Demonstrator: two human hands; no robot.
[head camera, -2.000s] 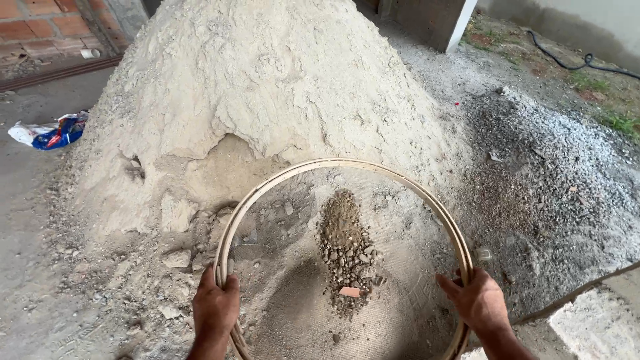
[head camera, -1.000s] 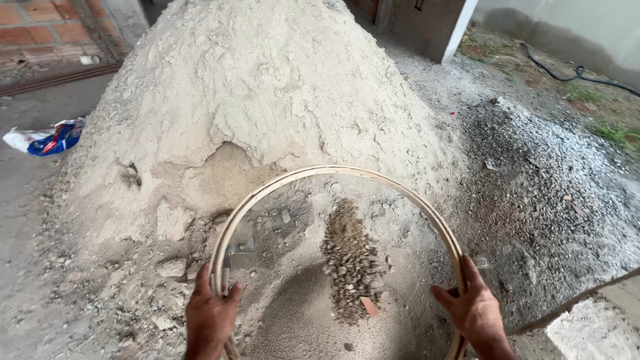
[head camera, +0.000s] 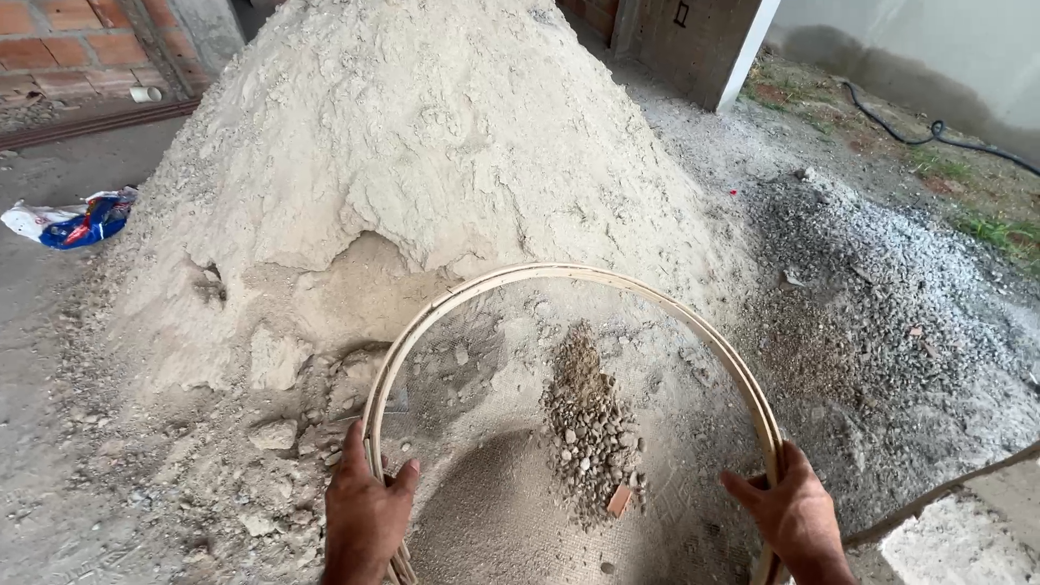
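A round sieve with a wooden rim and a fine mesh is held between both hands. My left hand grips the rim at its left side, thumb on the inner side. At the right side, my right hand grips the rim the same way. Pebbles and coarse sand lie in a long strip on the mesh, with a reddish brick fragment near the strip's lower end. Through the mesh, a mound of fine sand shows below. The sieve's near edge is out of view.
A large sand pile rises just beyond the sieve. Grey gravel is heaped to the right, above a concrete edge. A crumpled plastic bag lies at left. A black hose runs along the back right wall.
The pebbles and the brick fragment have shifted on the mesh. Both hands still grip the rim.
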